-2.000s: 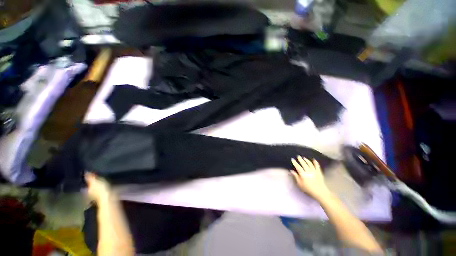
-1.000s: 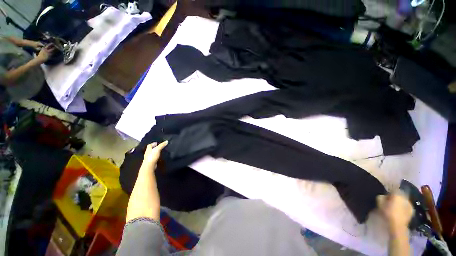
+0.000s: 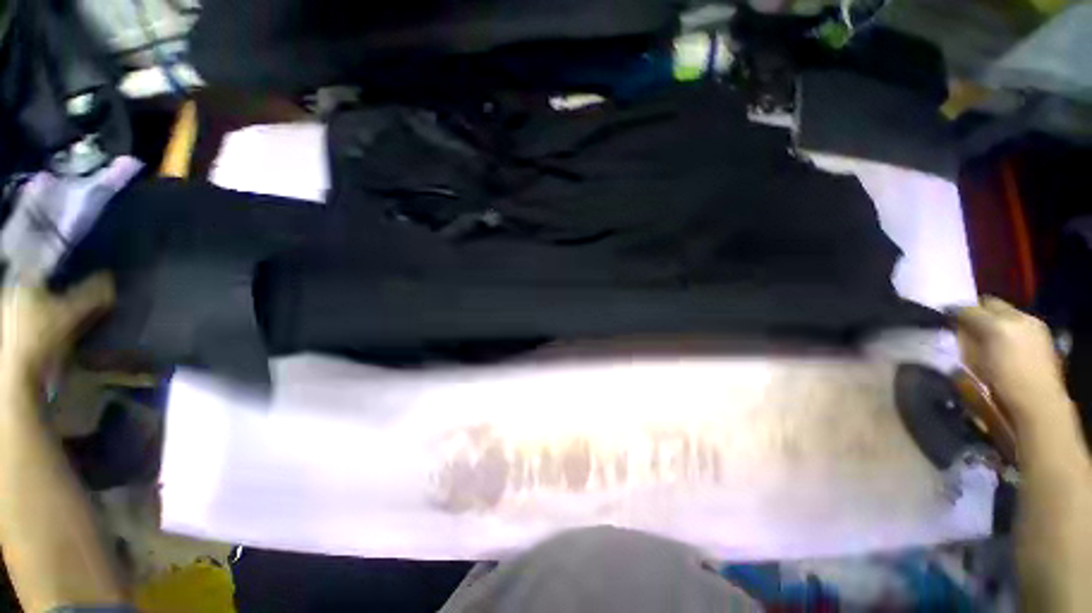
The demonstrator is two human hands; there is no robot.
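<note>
The black trousers (image 3: 539, 299) are stretched straight across the table, from the far left to the right edge. My left hand (image 3: 66, 317), blurred, is shut on the waist end at the left, beside a greyish pocket patch (image 3: 204, 311). My right hand (image 3: 1006, 341) is shut on the hem end at the right. The steam iron (image 3: 934, 413) rests at the right end of the table, just below my right hand, and nothing in view shows me holding it.
A pile of black garments (image 3: 575, 168) lies behind the trousers and merges with them. The white table cover (image 3: 359, 467) has brownish stains near me. Dark cloth (image 3: 347, 581) hangs below the near edge. A yellow crate (image 3: 186, 589) shows at lower left.
The trousers have moved away from me towards the pile and are now pulled straight. My left hand has moved left with the waist end; my right hand has moved up with the hem.
</note>
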